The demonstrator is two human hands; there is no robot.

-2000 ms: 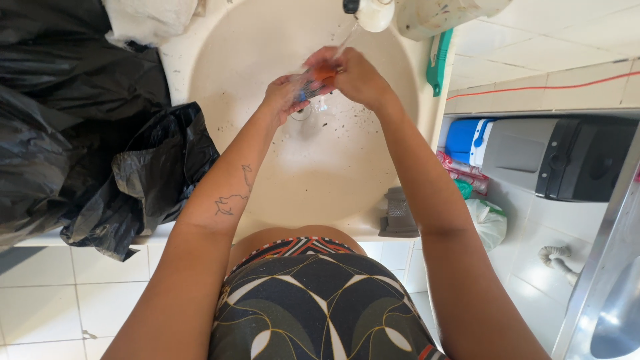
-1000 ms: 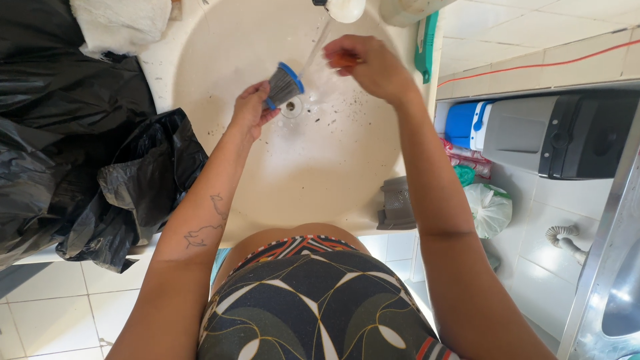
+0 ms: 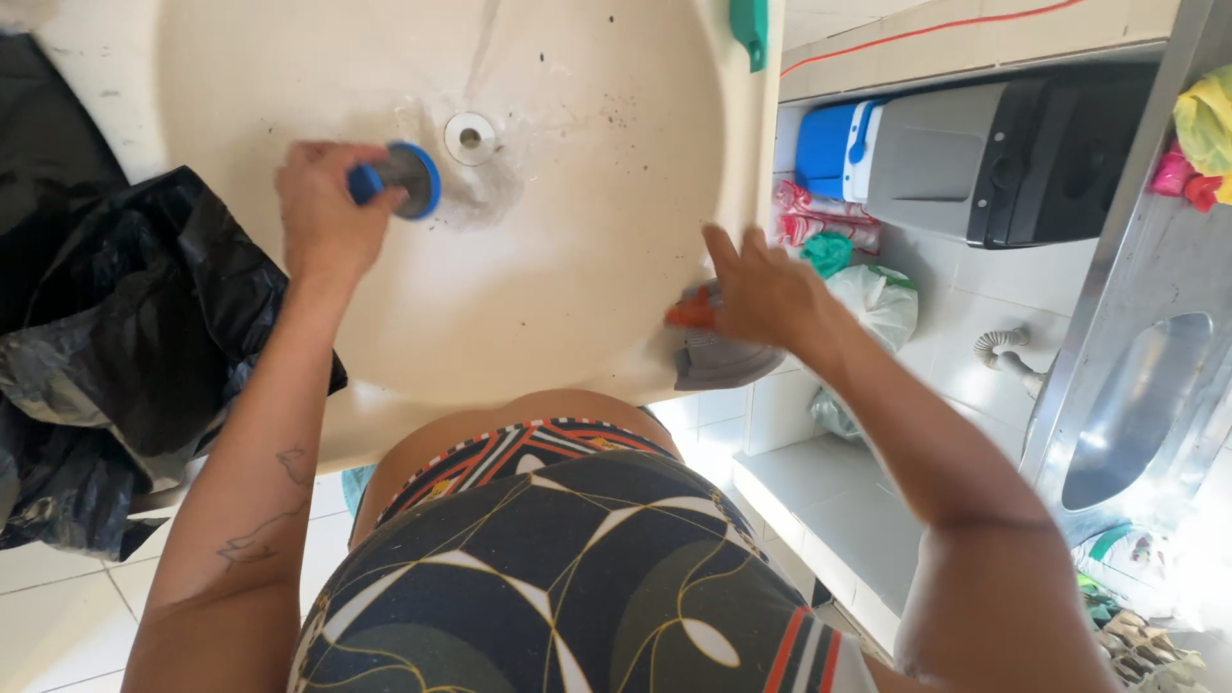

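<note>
My left hand (image 3: 332,207) grips a small cylindrical mesh filter with blue end rings (image 3: 414,183), held over the cream basin (image 3: 577,221) to the left of its drain (image 3: 470,139). At the basin's lower right corner, my right hand (image 3: 765,289) has an orange piece (image 3: 693,310) between thumb and fingers, with the index finger pointing outward. A grey plastic part (image 3: 727,361) lies on the rim just below and partly behind that hand; whether the orange piece touches it, I cannot tell. Dark specks dot the wet basin.
Black plastic bags (image 3: 115,356) crowd the left rim. A green plastic object (image 3: 750,34) rests on the upper right rim. Beyond the basin's right edge are a grey and blue container (image 3: 934,159), a tied white bag (image 3: 874,303), a corrugated pipe (image 3: 1001,346) and a metal sink (image 3: 1136,414).
My right hand has moved from the upper basin to the grey part at the lower right, carrying the orange piece. My left hand still holds the filter. The view has shifted downward.
</note>
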